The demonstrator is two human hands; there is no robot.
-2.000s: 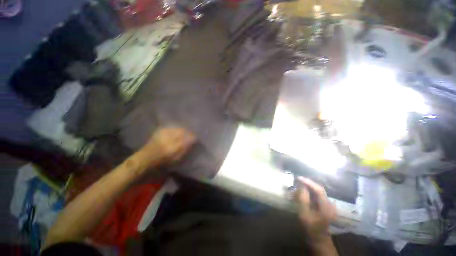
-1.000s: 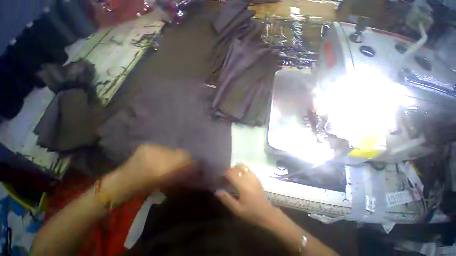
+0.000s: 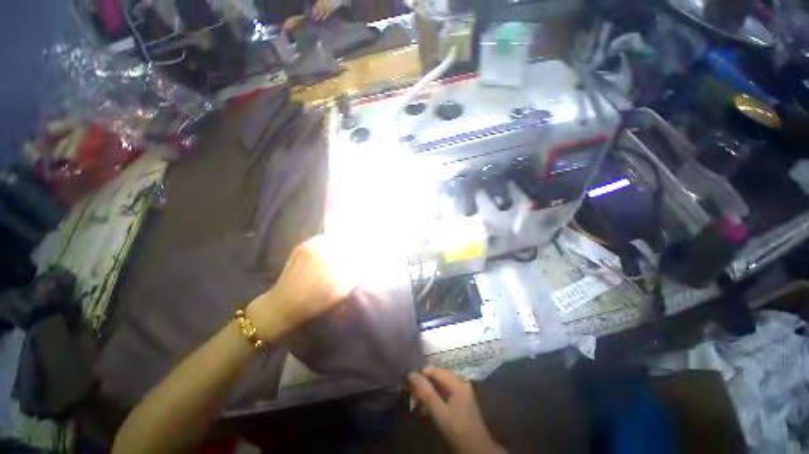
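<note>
A dark brown-grey garment piece (image 3: 355,341) lies at the front of the white overlock machine (image 3: 523,133), its upper part in the lamp glare at the needle area. My left hand (image 3: 310,282) presses on this cloth beside the glare; its fingertips are washed out. My right hand (image 3: 446,399) is at the table's front edge, thumb and fingers at the cloth's lower right corner, seemingly pinching it. Large garment panels (image 3: 191,230) spread to the left of the machine, with smaller folded pieces (image 3: 293,191) on them. The presser foot is hidden by glare.
A crumpled cloth bundle (image 3: 49,355) lies at far left. Printed labels (image 3: 581,293) and a measuring tape (image 3: 461,355) are right of the cloth. A glowing control panel (image 3: 612,191) is at right, white scraps (image 3: 776,381) lower right. Another person's hands (image 3: 310,13) show at the top.
The view has swung right. My left hand has moved from the large panels up to the needle area with a piece of cloth. My right hand is now at that cloth's lower corner.
</note>
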